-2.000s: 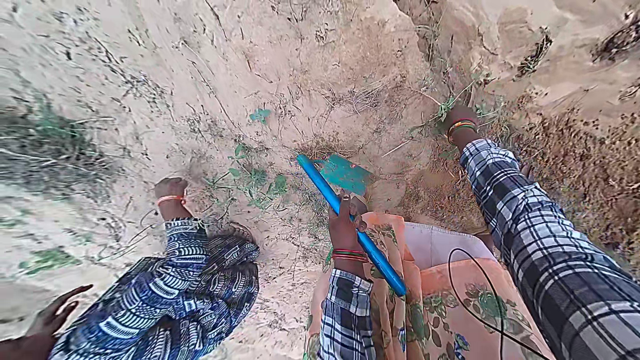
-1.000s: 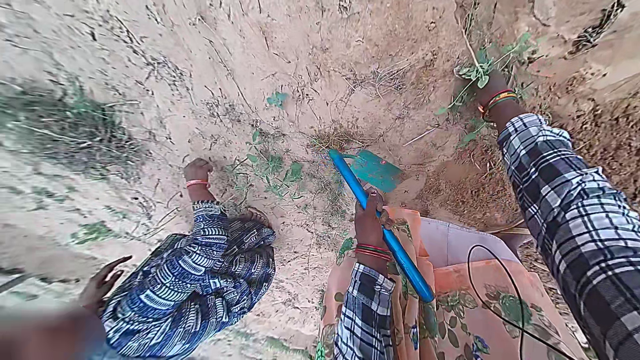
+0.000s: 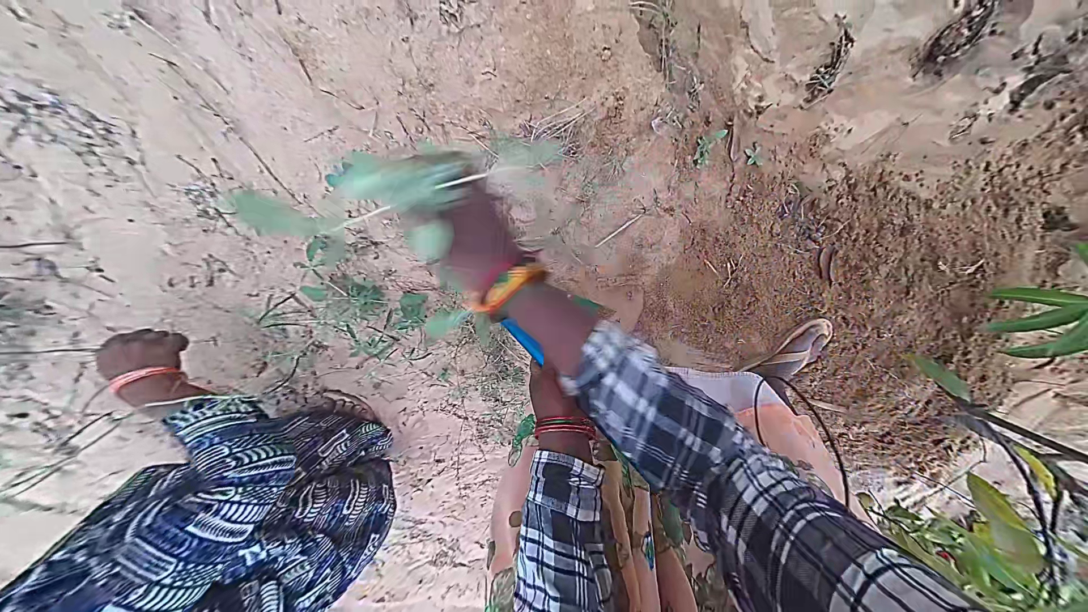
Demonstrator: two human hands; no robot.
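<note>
My right hand (image 3: 476, 225), blurred, is closed around leafy green weeds (image 3: 391, 183) and reaches across to the left, over low green plants (image 3: 365, 297) growing in the sandy soil. My right forearm passes over the tool and hides most of it; a short piece of its blue handle (image 3: 522, 342) shows beneath my wrist. Just below that piece is my left hand (image 3: 548, 393), closed at the handle, its fingers largely covered by my right arm. The tool's flat blade is almost wholly out of sight.
Another person's hand (image 3: 143, 361) rests near the ground at left, beside patterned dark blue clothing (image 3: 246, 501). A sandalled foot (image 3: 795, 348) is on the soil at right. Leafy plants (image 3: 1003, 535) stand at lower right, and a black cable (image 3: 829, 442) crosses the floral cloth (image 3: 799, 442).
My right hand has swung from the upper right to the left across the tool, carrying the weeds. My left hand stays at the blue handle. The other person's far hand, at lower left before, no longer shows.
</note>
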